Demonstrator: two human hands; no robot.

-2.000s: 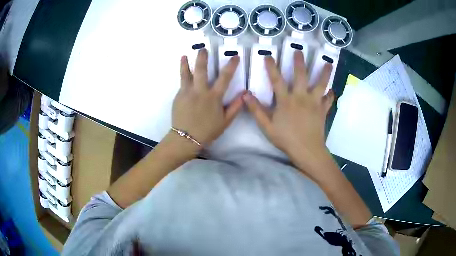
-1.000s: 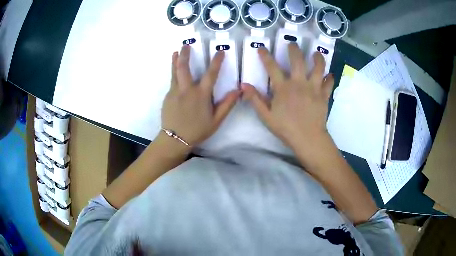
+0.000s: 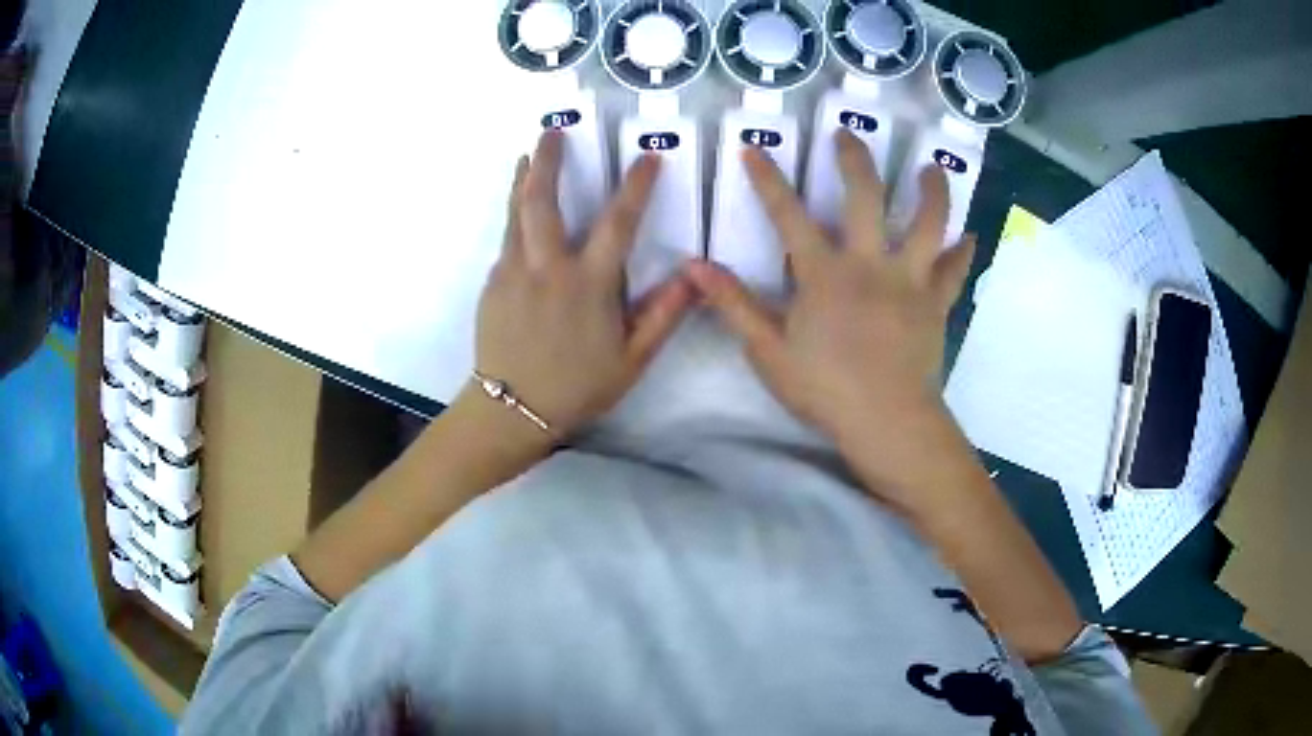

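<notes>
Several white handheld fans (image 3: 659, 194) lie side by side in a row on a white work sheet (image 3: 331, 187), round grey-ringed heads away from me. Small dark oval display windows (image 3: 659, 143) on the handles show light digits. My left hand (image 3: 561, 309) lies palm down with fingertips on the two leftmost handles. My right hand (image 3: 856, 316) lies palm down with fingertips on the three handles to the right. Both hands have spread fingers, grip nothing, and their thumbs meet in the middle. The lower handles are partly hidden by the hands.
An open carton (image 3: 259, 475) at the left holds rows of packed white fans (image 3: 156, 446). Right of the sheet lie record papers (image 3: 1043, 360) with a pen (image 3: 1121, 403) and a smartphone (image 3: 1170, 388). Brown cardboard (image 3: 1273, 503) is at the right edge. A pale metal post (image 3: 1194, 86) stands beyond.
The display windows, dark two seconds ago, now show lit digits. The hands stay on the handles with small finger shifts. The whole view has shifted slightly.
</notes>
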